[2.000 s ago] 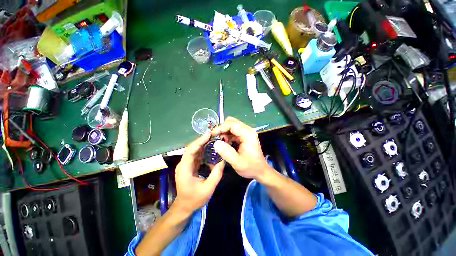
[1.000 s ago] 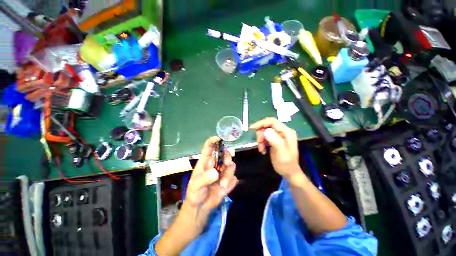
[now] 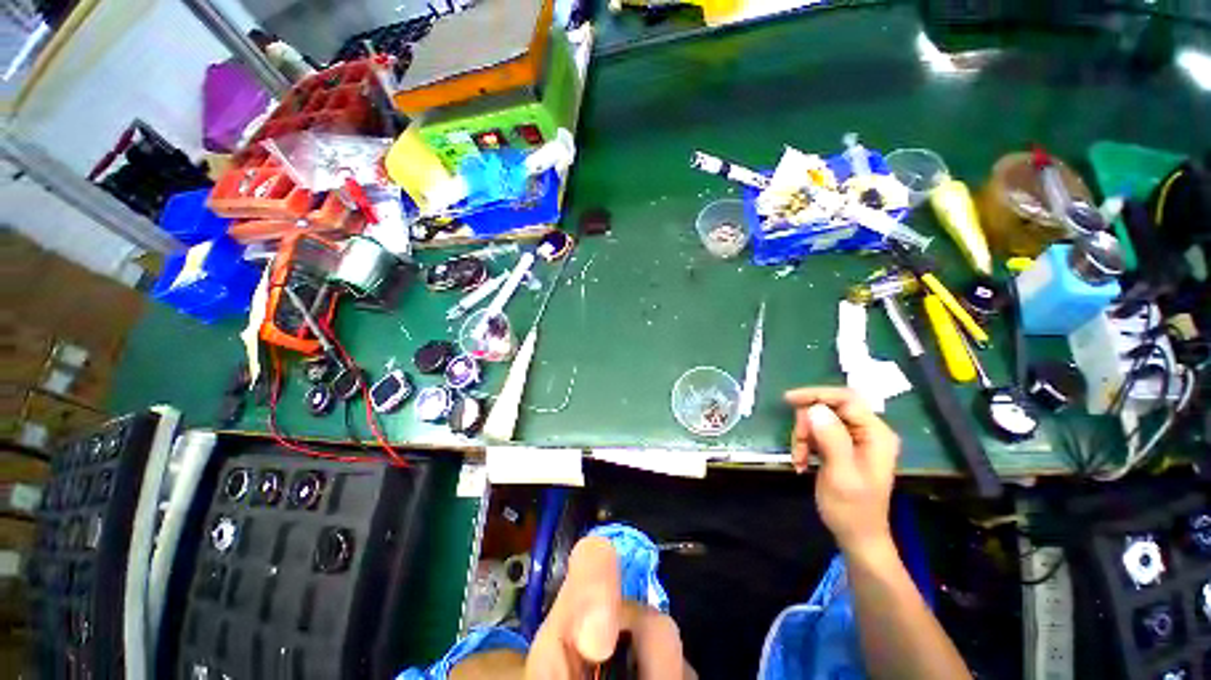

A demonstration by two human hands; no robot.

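My left hand (image 3: 600, 624) is low at the bottom edge, over my lap. It grips a dark part, seemingly the watch case (image 3: 616, 660), mostly hidden by the fingers and cut off by the frame. My right hand (image 3: 853, 468) is raised at the bench's front edge, fingers bent and thumb near the index finger. Whether it pinches something tiny cannot be told. The clear parts cup (image 3: 707, 401), with small bits inside, stands left of my right hand. The tweezers (image 3: 754, 359) lie between them, tips pointing away.
A left foam tray (image 3: 299, 565) holds round parts, and a right foam tray (image 3: 1155, 598) holds cog-shaped parts. Several watch parts (image 3: 432, 403) and a pale-handled tool (image 3: 511, 385) lie left. A hammer (image 3: 943, 399), yellow-handled tool (image 3: 948, 339) and blue bottle (image 3: 1066, 290) are right.
The view has swung left. My left hand has moved down toward the bottom edge with the dark part. My right hand has come away from it and stays apart at the right.
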